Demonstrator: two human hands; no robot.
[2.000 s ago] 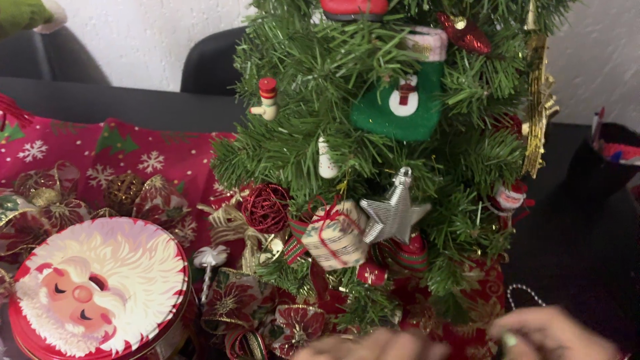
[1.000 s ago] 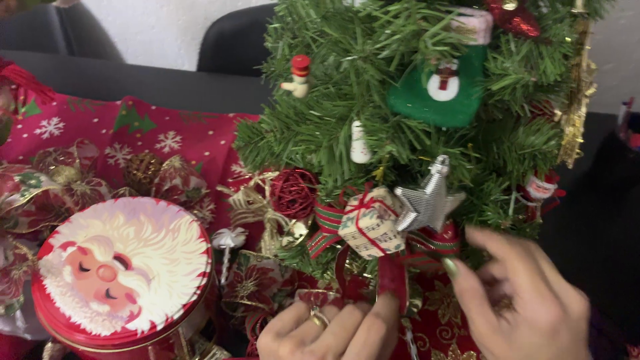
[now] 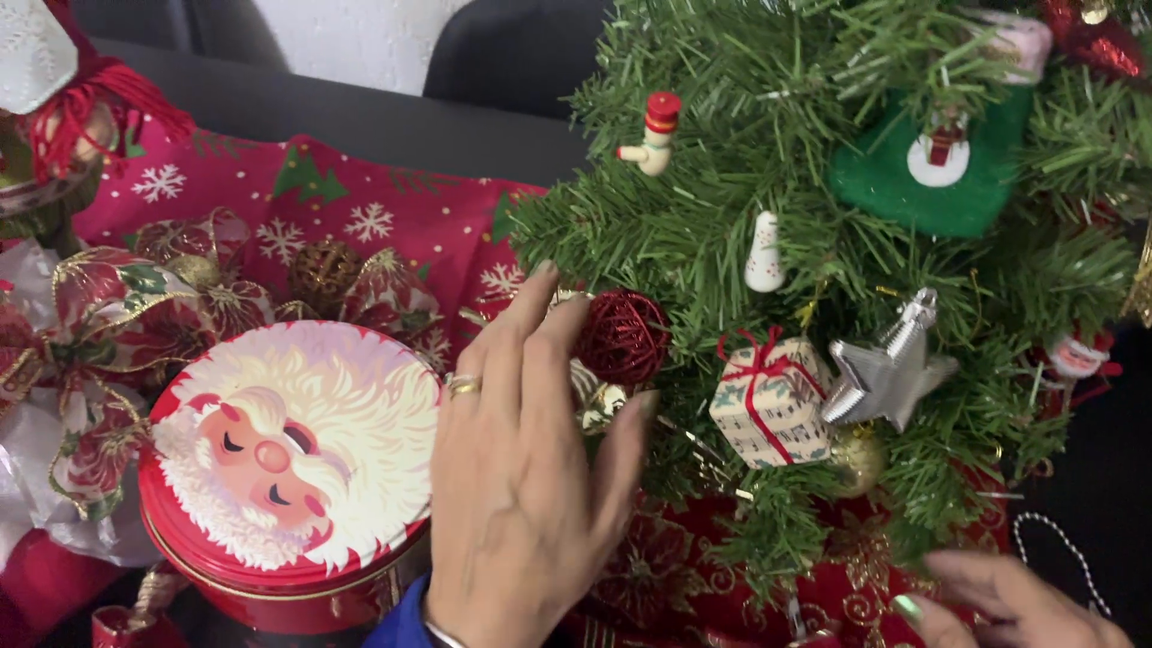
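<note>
My left hand, a ring on one finger, reaches over ribbon decorations between the round Santa tin and the artificial Christmas tree. Its fingers are spread beside a dark red wire ball; whether they touch the gold ornament below the ball is unclear. At the lower right edge, partly cut off, is my right hand, near the lowest branches; whether it holds anything is hidden. Between the hands hang a gift-box ornament with red string and a silver star. A green felt stocking hangs higher.
Poinsettia ribbon bows lie left of the tin, on and around a red snowflake cloth. A figure with red yarn tassels stands at the upper left. A white bead string lies at the lower right. A dark chair is behind.
My left hand has moved from below the gift-box ornament to beside the red wire ball. My right hand has moved down, away from the branches by the star. Striped ribbon seen beside the gift box is no longer visible there.
</note>
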